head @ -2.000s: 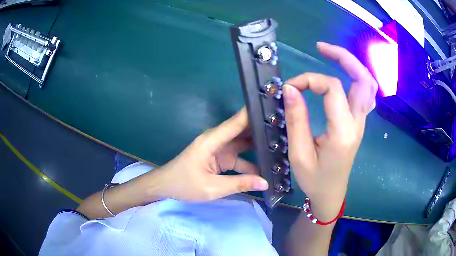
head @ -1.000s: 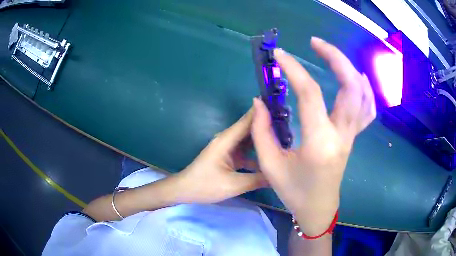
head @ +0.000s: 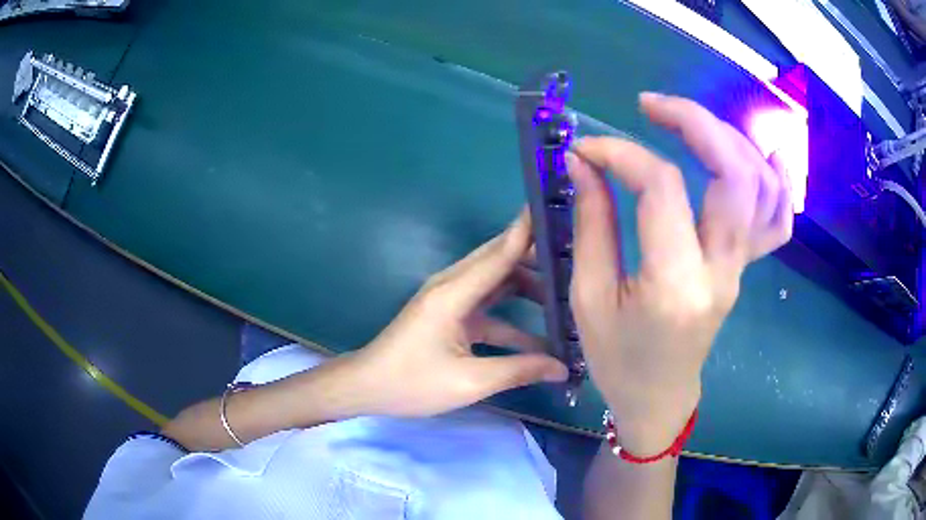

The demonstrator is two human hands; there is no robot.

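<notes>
A dark bar fixture point(head: 542, 203) is held upright in front of me, turned nearly edge-on, with violet light on its upper end. Small round parts show along its right side; most are hard to make out. My left hand point(head: 447, 325) grips the lower half of the bar, thumb near its bottom end. My right hand point(head: 660, 254) is at the bar's upper right side, thumb and index finger close together beside the upper seats, the other fingers spread. Whether a small part is between those fingertips cannot be seen.
A lamp box point(head: 853, 203) with a glaring violet-white opening stands at right, with hoses beside it. A metal frame fixture point(head: 71, 107) lies at far left on the green mat point(head: 254, 183). A thin black stick point(head: 889, 406) lies at the far right edge. White paper point(head: 812, 41) is at back right.
The bar has turned from showing its row of seats to nearly edge-on. My right hand moved down across it, then back to the right, uncovering its lower part.
</notes>
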